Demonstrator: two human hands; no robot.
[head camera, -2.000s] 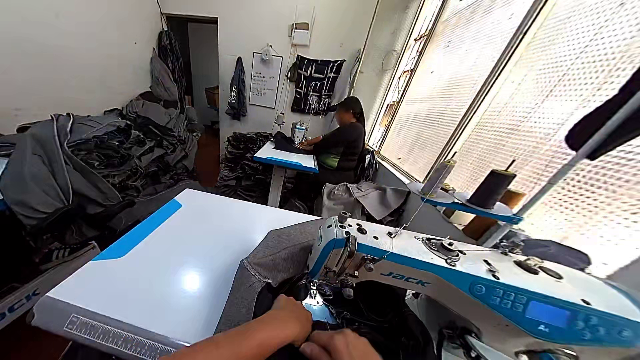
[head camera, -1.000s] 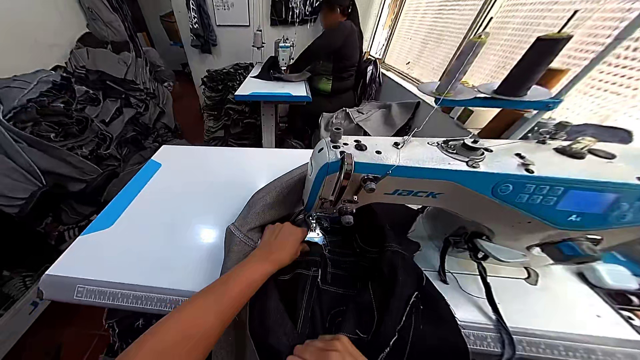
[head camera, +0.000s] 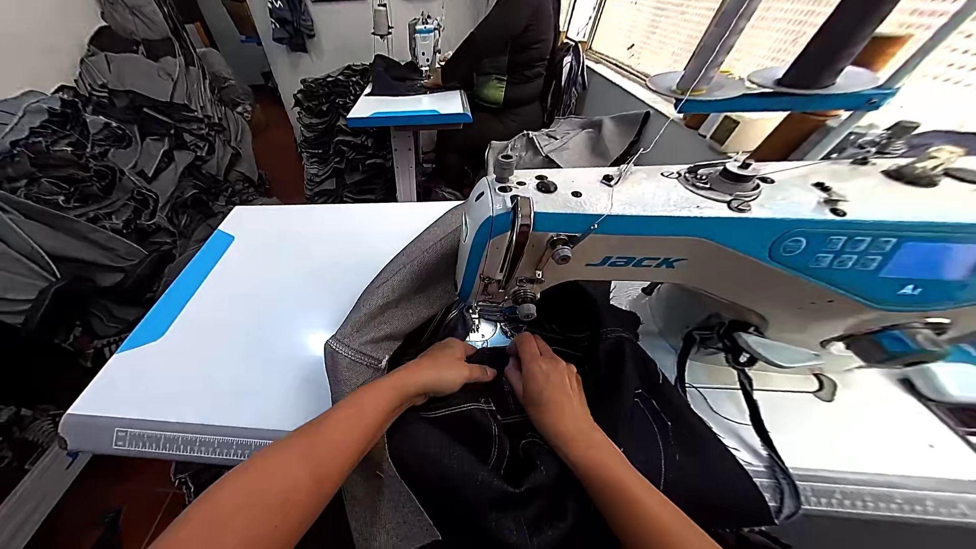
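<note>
A black denim garment with pale stitching (head camera: 473, 465) lies over the bed of a Jack sewing machine (head camera: 648, 236) and hangs off the table's front edge. My left hand (head camera: 446, 370) grips its cloth just in front of the lit needle area, thumb on top. Close by on the right, my right hand (head camera: 545, 381) pinches the same cloth, fingertips just below the presser foot (head camera: 476, 324). The garment's grey inner side (head camera: 396, 282) curves around the left of the machine head. The cloth's edge between my hands is partly hidden by my fingers.
The white tabletop (head camera: 282, 305) extends left, with a ruler strip (head camera: 191, 442) along its front. Thread cones (head camera: 839, 46) stand on a rack at upper right. Heaped dark garments (head camera: 137, 152) fill the left. Beyond, a person (head camera: 503, 69) sits at another sewing table (head camera: 412, 110).
My right hand has moved up from the lower part of the garment to the cloth beside my left hand. My left hand has shifted slightly back from the needle area.
</note>
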